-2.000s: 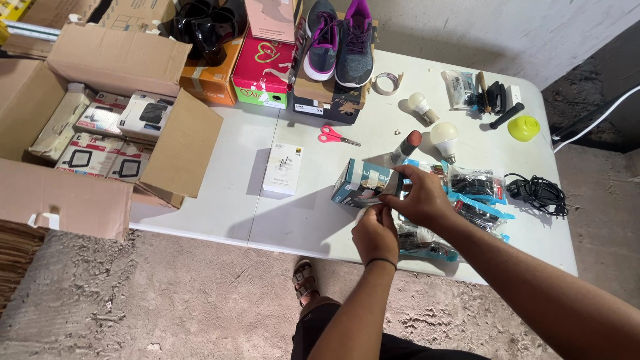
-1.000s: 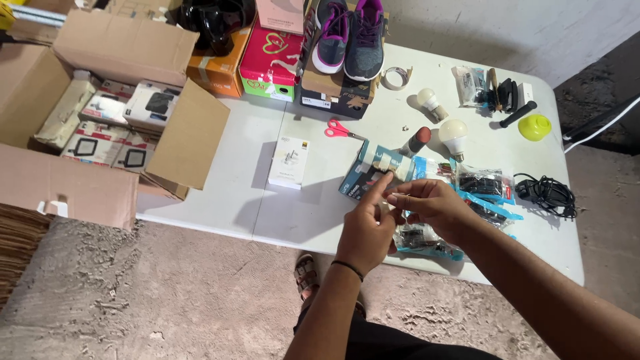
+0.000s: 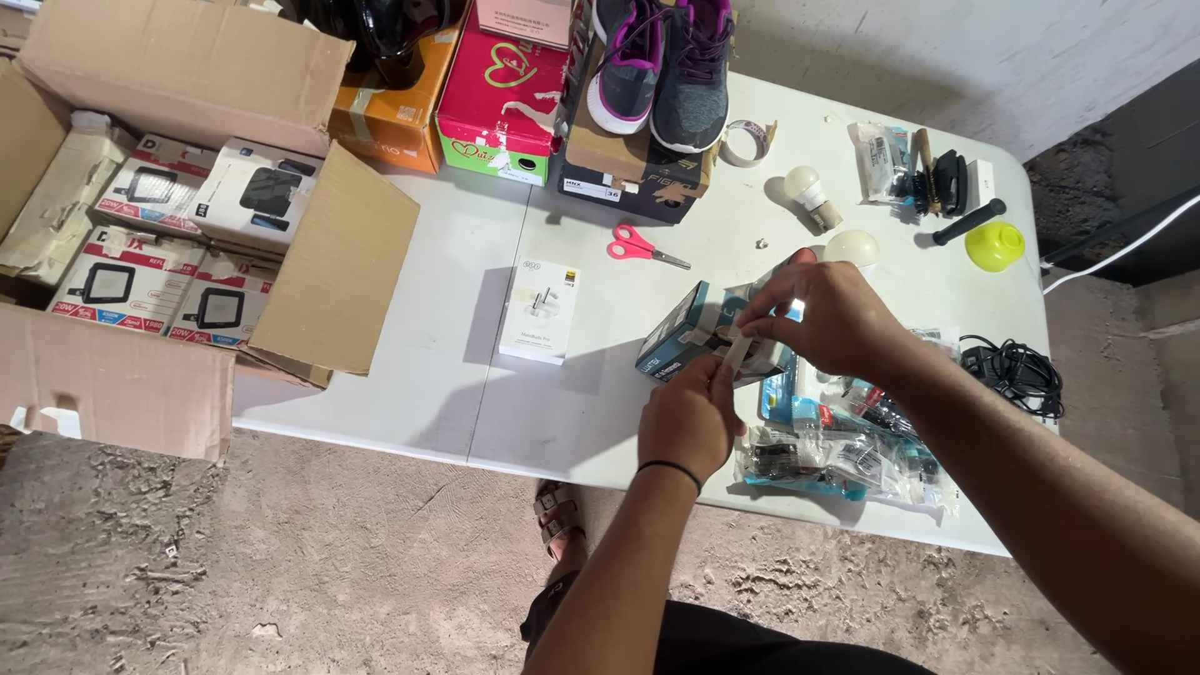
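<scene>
A teal and dark blue cardboard box (image 3: 680, 328) stands on the white table, just beyond my hands. My left hand (image 3: 692, 417) pinches the lower end of a small whitish strip (image 3: 738, 352), perhaps tape, against the box's near side. At the strip's upper end are the fingertips of my right hand (image 3: 825, 314), which partly covers the box. Pink-handled scissors (image 3: 645, 247) lie beyond the box, and a white product box (image 3: 541, 311) is to its left. Packets in clear and blue plastic (image 3: 825, 459) lie to the right of my left hand.
An open carton (image 3: 380, 262) with several floodlight boxes is at the left. Sneakers (image 3: 698, 84) rest on a shoebox (image 3: 647, 178) at the back. Light bulbs (image 3: 803, 184), a tape roll (image 3: 747, 143), a yellow-green cup-shaped thing (image 3: 996, 247) and a coiled black cable (image 3: 1012, 375) are at the right.
Both hands stay at the teal box. A whitish strip now shows between my fingertips. The red-tipped cylinder seen beside the box earlier is mostly hidden by my right hand.
</scene>
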